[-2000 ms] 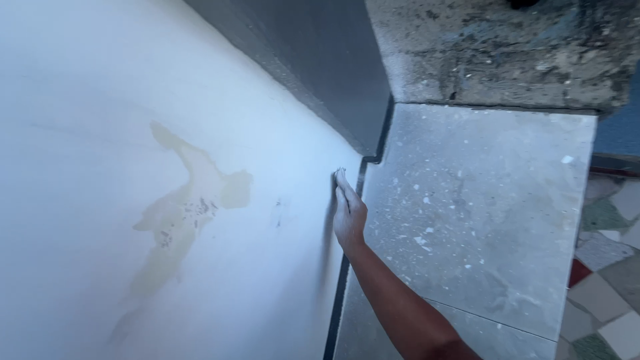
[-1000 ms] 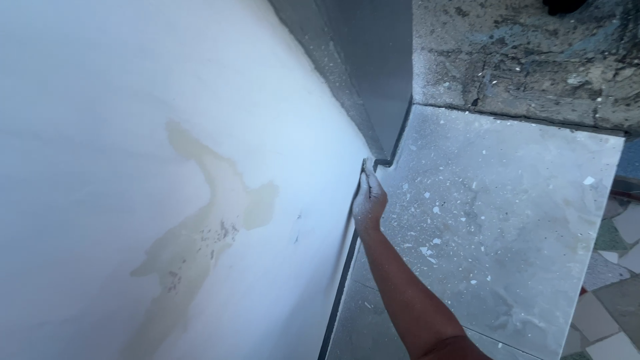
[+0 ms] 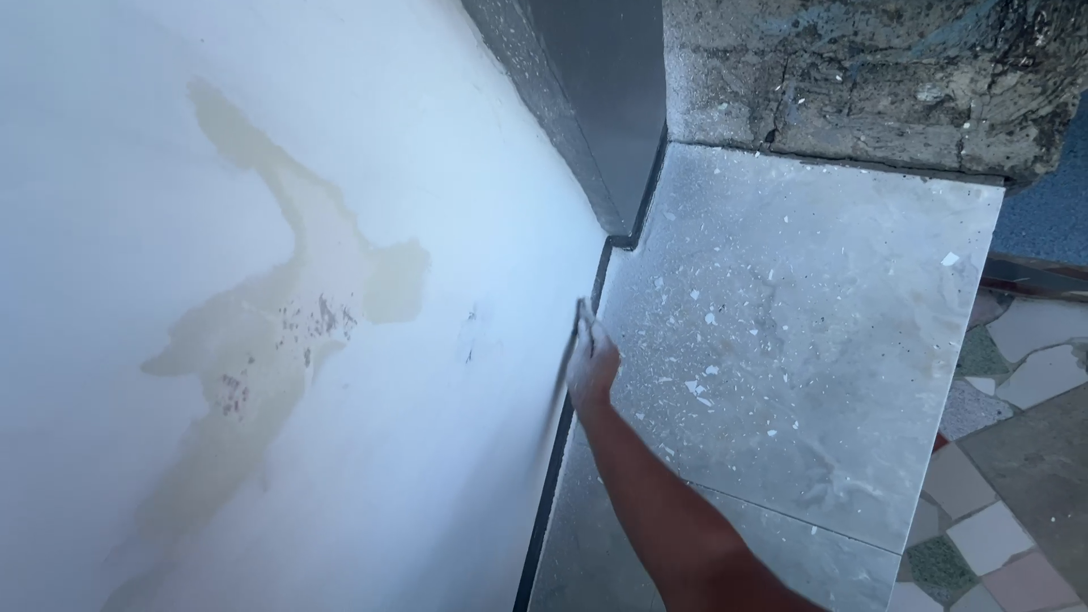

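My right hand (image 3: 592, 361), dusted white, reaches in from the lower right and lies flat along the edge of a white wall (image 3: 476, 212). Its fingers are together and point toward the dark grey corner. A thin dark edge shows at the fingertips, between hand and wall; whether it is a held sheet or shadow I cannot tell. Just beside the hand runs a dark strip (image 3: 548, 501) at the foot of the wall. The wall bears a beige patch (image 3: 255, 323) with dark reddish specks and a small grey smudge (image 3: 470, 336). My left hand is out of view.
Grey floor tiles (image 3: 807, 340) with white flakes and dust lie right of the wall. A dark grey upright surface (image 3: 612, 93) stands beyond the hand, next to rough, stained concrete (image 3: 850, 85). Lower down at the right is a floor of broken mosaic tiles (image 3: 990, 535).
My right hand first moved up close to the corner by the dark grey surface, then slid back along the wall's edge, away from that corner.
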